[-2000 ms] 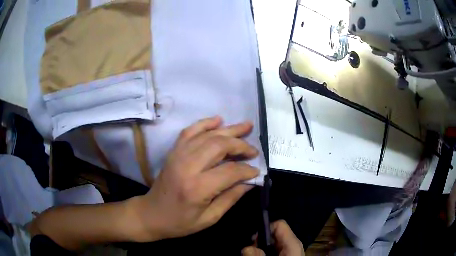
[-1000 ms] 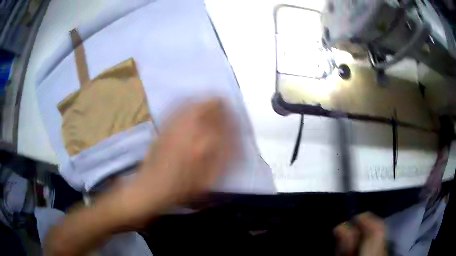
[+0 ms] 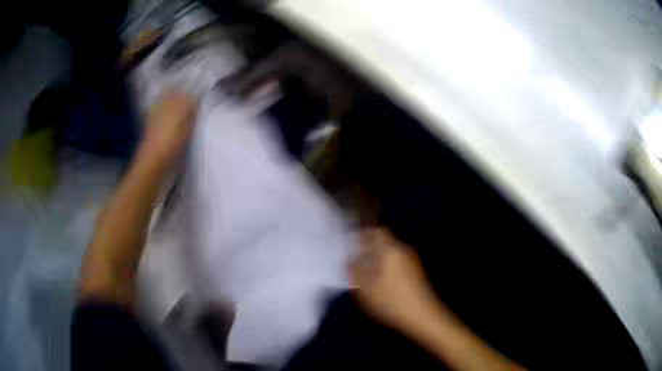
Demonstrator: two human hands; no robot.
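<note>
The frame is strongly blurred. A large pale lilac-white cloth panel [image 3: 254, 196] lies or hangs between my two hands, left of the table edge and over my dark-clothed lap. My left hand [image 3: 172, 116] is at the cloth's upper left edge and seems to grip it. My right hand [image 3: 383, 272] is closed on the cloth's right edge. The fingers of both hands are smeared by motion. No shears show in either hand, and the tan pocket does not show.
The white machine table [image 3: 464, 94] curves from the top centre to the lower right, with a dark area below its edge. A bright lit patch shows at the far right edge. Blurred clutter with a yellow item [image 3: 33, 163] is at the left.
The view has swung left, away from the sewing machine. The pale cloth is off the tabletop. The right hand has let go of the shears and taken hold of the cloth.
</note>
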